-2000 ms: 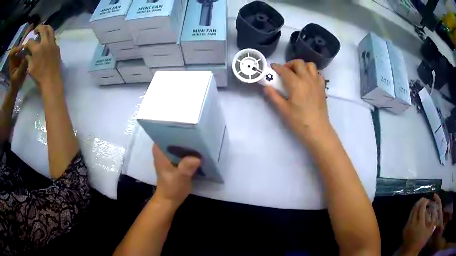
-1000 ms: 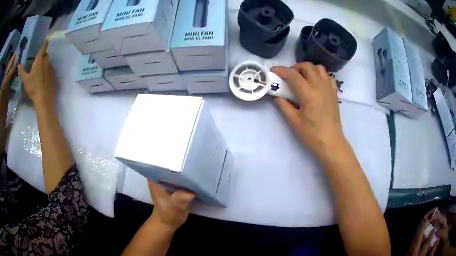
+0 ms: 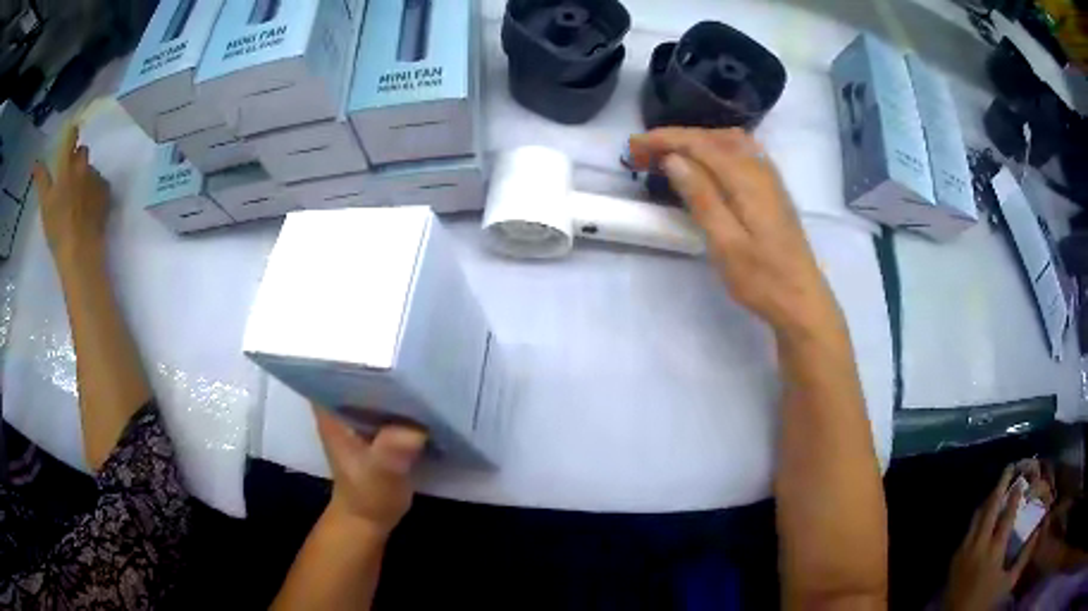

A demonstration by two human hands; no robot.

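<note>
My left hand [image 3: 372, 468] holds a light blue carton [image 3: 459, 358] by its lower part; its white closed end faces up and it leans slightly. The white mini fan [image 3: 638, 224] lies side-on on the white foam sheet, head to the left, handle to the right. My right hand [image 3: 746, 227] is over and behind the handle's end, fingers stretched and close together, off the handle or barely touching it. Something small and dark shows by its fingertips; whether it is held cannot be told. The thumb is mostly hidden.
Printed cartons [image 3: 412, 102] are stacked at the back left. Two stacks of dark inserts [image 3: 716, 78] stand behind the fan. Two cartons [image 3: 889, 137] stand at the right. Another worker's hand [image 3: 72, 197] is at the left; more hands [image 3: 1008, 525] show at the lower right.
The fan has turned from face-up to side-on. My right hand has let go of its handle and its fingers have moved up behind it. My left hand still holds the carton.
</note>
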